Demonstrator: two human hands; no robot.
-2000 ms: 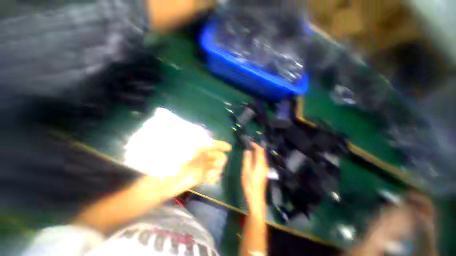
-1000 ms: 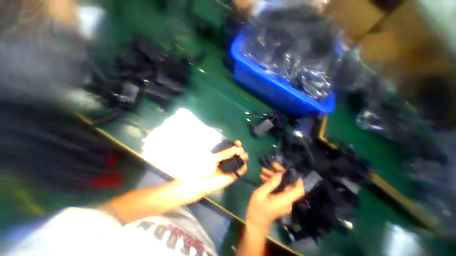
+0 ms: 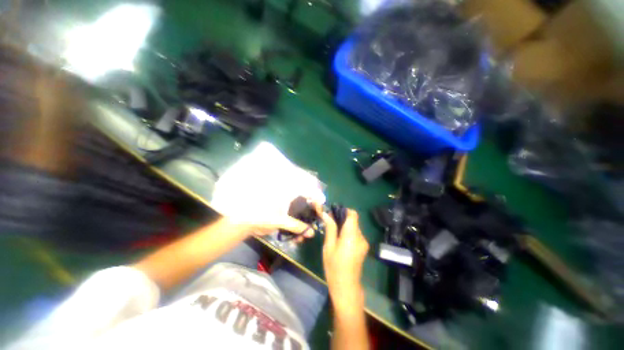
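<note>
My left hand (image 3: 279, 225) is over the lower right edge of a glaring white stack (image 3: 256, 181) and holds a black adapter (image 3: 301, 209). My right hand (image 3: 345, 239) is close beside it, its fingers closed around a small black piece (image 3: 338, 213), perhaps bundled cord. Both hands are at the near bench edge. A large heap of black adapters (image 3: 451, 239) lies right of my right hand, some with pale labels. One adapter with a grey label (image 3: 376, 169) lies at the heap's upper left. Fine detail between the hands is blurred.
A blue bin (image 3: 404, 116) full of bagged black units stands beyond the heap. Another black heap (image 3: 226, 89) and a second white stack (image 3: 109, 41) lie to the left. Yellowish edging (image 3: 561, 273) runs along the bench at right. Brown cartons (image 3: 547, 65) are beyond.
My right hand has come from the heap to my left hand with a black piece in it. My left hand has stayed by the white stack. The view has shifted, showing the second white stack.
</note>
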